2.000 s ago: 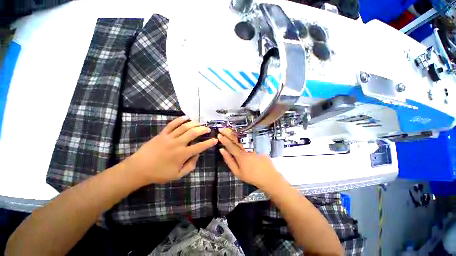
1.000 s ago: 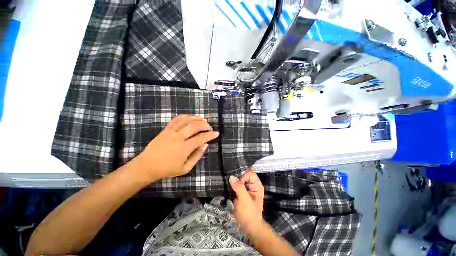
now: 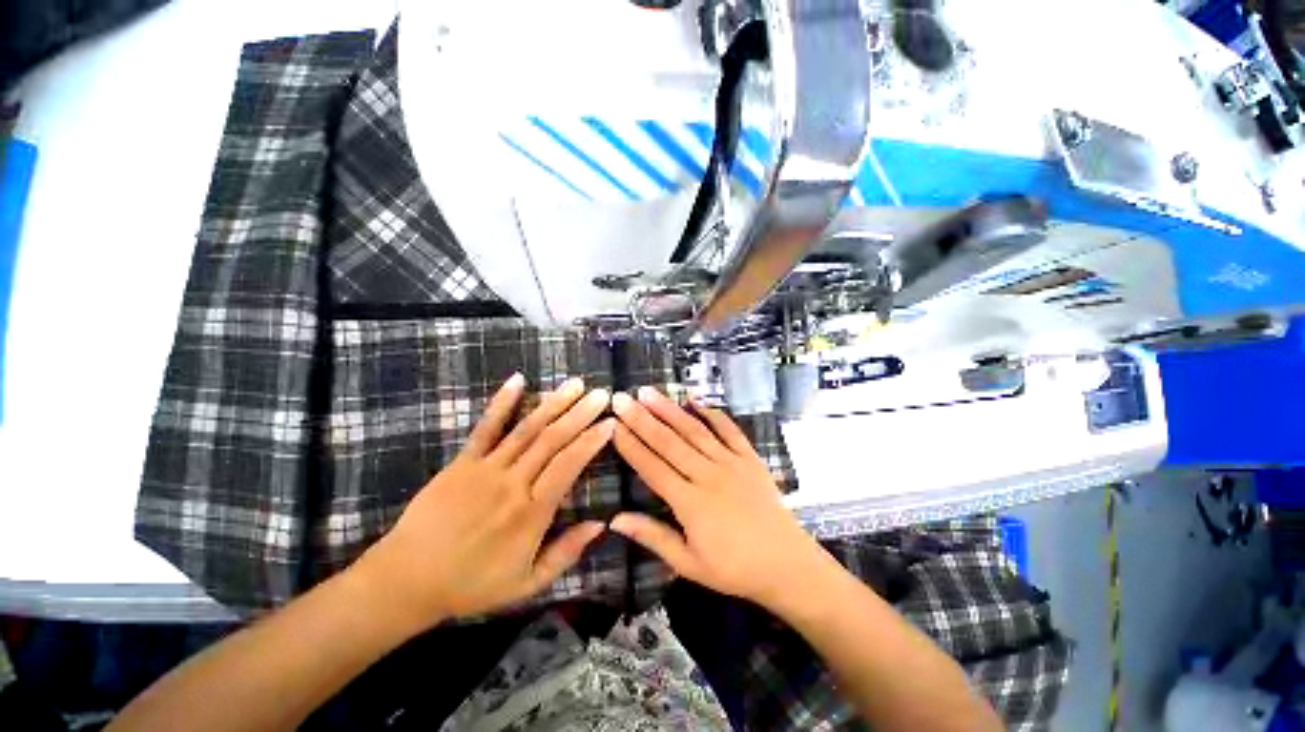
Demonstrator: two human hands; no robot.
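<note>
The black, grey and white plaid garment panel (image 3: 415, 375) lies flat on the white table, its far part beneath the sewing machine head. A narrow black seam strip (image 3: 618, 375) runs from the presser foot area (image 3: 626, 323) down between my hands. My left hand (image 3: 494, 493) is bare and lies flat on the plaid, left of the seam, fingers spread. My right hand (image 3: 704, 493) lies flat right of the seam, fingers a little spread. The fingertips of both hands meet near the seam, just in front of the presser foot. The needle itself cannot be made out.
The white sewing machine (image 3: 988, 186) with blue stripes fills the upper right. A large curved shiny piece (image 3: 823, 157) stands in front of its head. More plaid pieces (image 3: 973, 601) hang below the table's right edge. Yellow-black floor tape (image 3: 1113, 615) and a blue surface (image 3: 1238, 408) show at right.
My right hand has moved up from the panel's near edge, released the cloth there and lies flat. My left hand stays on the plaid, fingers more spread. The camera view has shifted.
</note>
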